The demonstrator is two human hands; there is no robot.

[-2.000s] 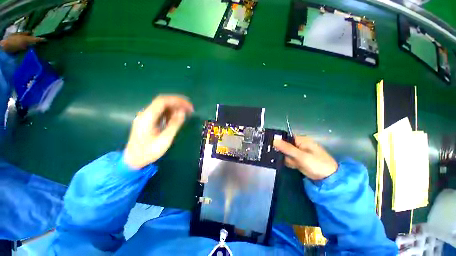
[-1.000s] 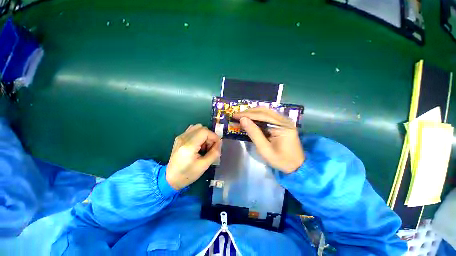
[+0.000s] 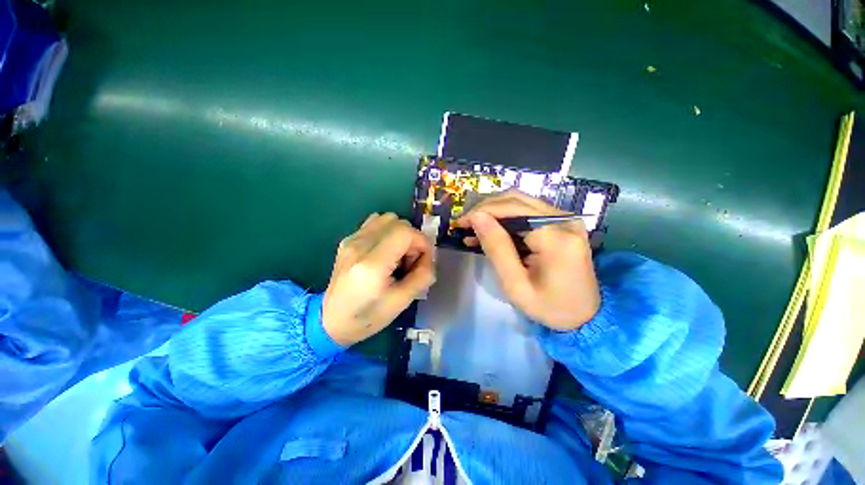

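The opened tablet assembly (image 3: 484,327) lies in front of me, its silver back plate toward me and the circuit board (image 3: 503,185) at the far end. My right hand (image 3: 545,256) is over the board and holds dark tweezers (image 3: 545,222); their tips are hidden by the fingers. My left hand (image 3: 377,278) is at the tablet's left edge with curled fingers; whether it pinches something is not clear. A black tape sheet (image 3: 507,142) with white edges lies just beyond the board. Orange flex cables (image 3: 444,189) show at the board's left side.
Pale yellow liner sheets (image 3: 830,308) lie at the right over a black strip. A blue bin (image 3: 28,62) is cut off at the upper left. Part of another tablet (image 3: 811,19) shows at the upper right. A white perforated tray (image 3: 806,455) is at lower right. A neighbour's blue sleeve (image 3: 57,294) is at left.
Since the first frame, both hands have come in over the tablet, the right one with the tweezers. Over the last second they barely moved, while the view shifted and the row of tablets mostly left it.
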